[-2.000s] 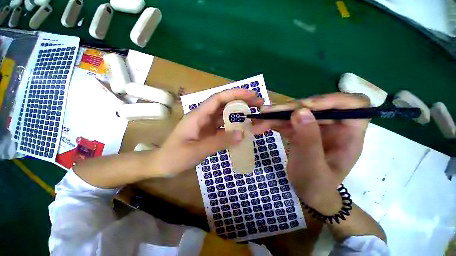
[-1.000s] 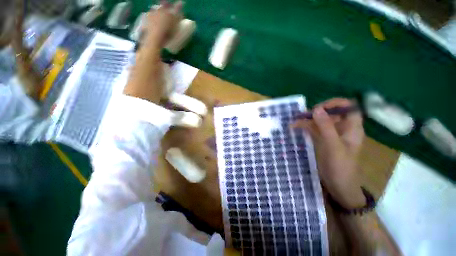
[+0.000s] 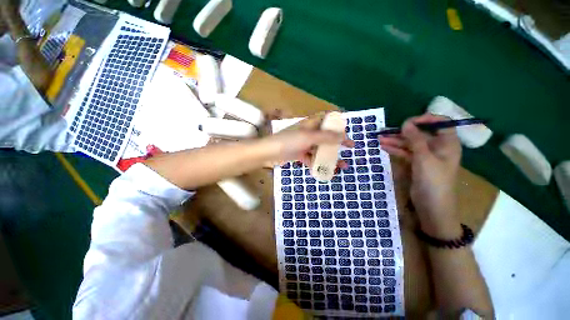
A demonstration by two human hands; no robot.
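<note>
My left hand [image 3: 303,145] holds an off-white plastic housing [image 3: 325,156] over the upper part of the label sheet [image 3: 337,237]. Its flat face shows, with a small mark near the lower end. The label sheet is white with a grid of small dark blue labels and lies on the brown cardboard board [image 3: 269,94]. My right hand [image 3: 425,144] holds slim black tweezers [image 3: 440,125], pen-like, with the tip pointing left at the sheet's upper right edge. The tip does not touch the housing.
Several loose housings [image 3: 231,128] lie left of the sheet, others [image 3: 265,32] on the green bench behind and at right. Another label sheet [image 3: 119,87] and a leaflet [image 3: 181,59] lie at left. A person's arm [image 3: 31,59] is at far left. A white sheet [image 3: 525,250] is at right.
My left hand was reaching to the housings at the upper left and now is back over the sheet with a housing. My right hand stays by the sheet's right edge with the tweezers.
</note>
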